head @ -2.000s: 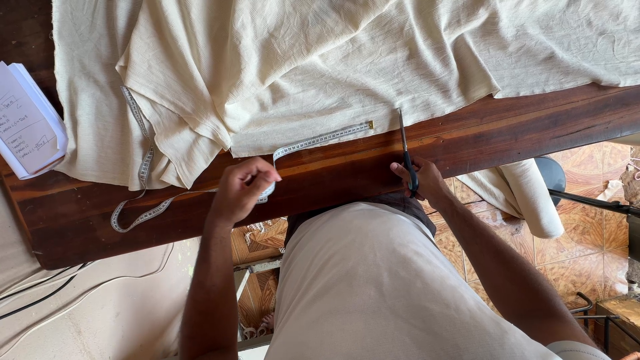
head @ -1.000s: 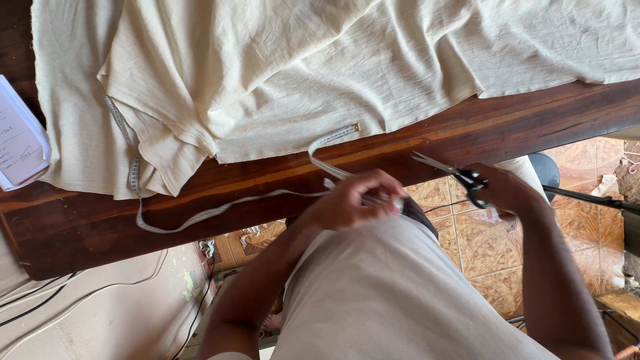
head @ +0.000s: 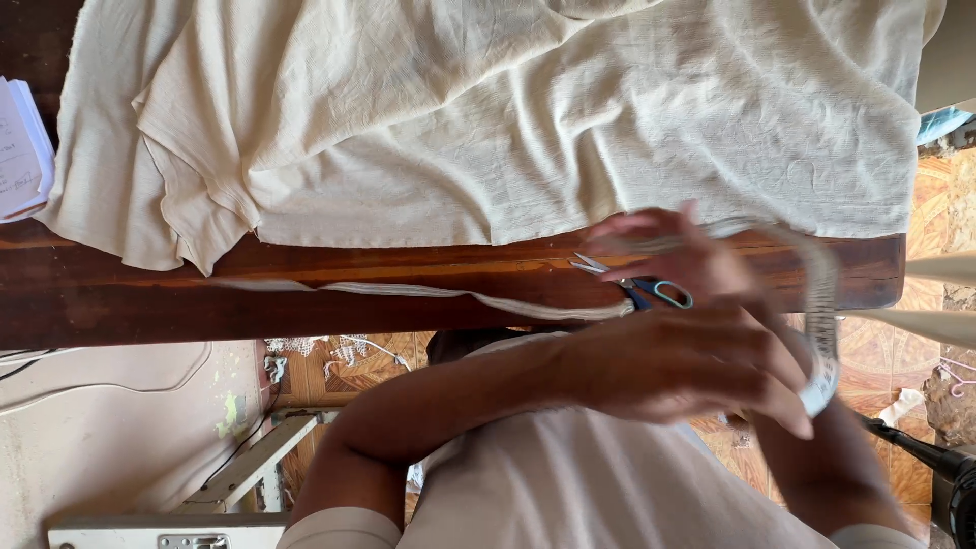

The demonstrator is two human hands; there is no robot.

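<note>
Blurred by motion, my left hand (head: 679, 362) reaches across my body to the right, its fingertips at a loop of white measuring tape (head: 822, 305). My right hand (head: 679, 248) is above it over the table edge, also blurred, with the tape's other side passing at its fingers. Scissors (head: 662, 291) with dark handles lie partly opened on the wooden table (head: 381, 263), just below and beside my right hand. More tape stretches left along the tabletop. Cream fabric (head: 534, 137) lies wrinkled behind both hands.
Papers with writing (head: 23, 152) rest at the table's left. A metal frame (head: 259, 457) stands below the table at lower left. A black pole (head: 911, 450) and a pink hanger (head: 957, 377) are at lower right, near the tiled floor (head: 877, 351).
The scissors, earlier in my right hand, now lie on the table. My left hand has moved right, and the tape now loops between my hands. The view has shifted toward the table's right end.
</note>
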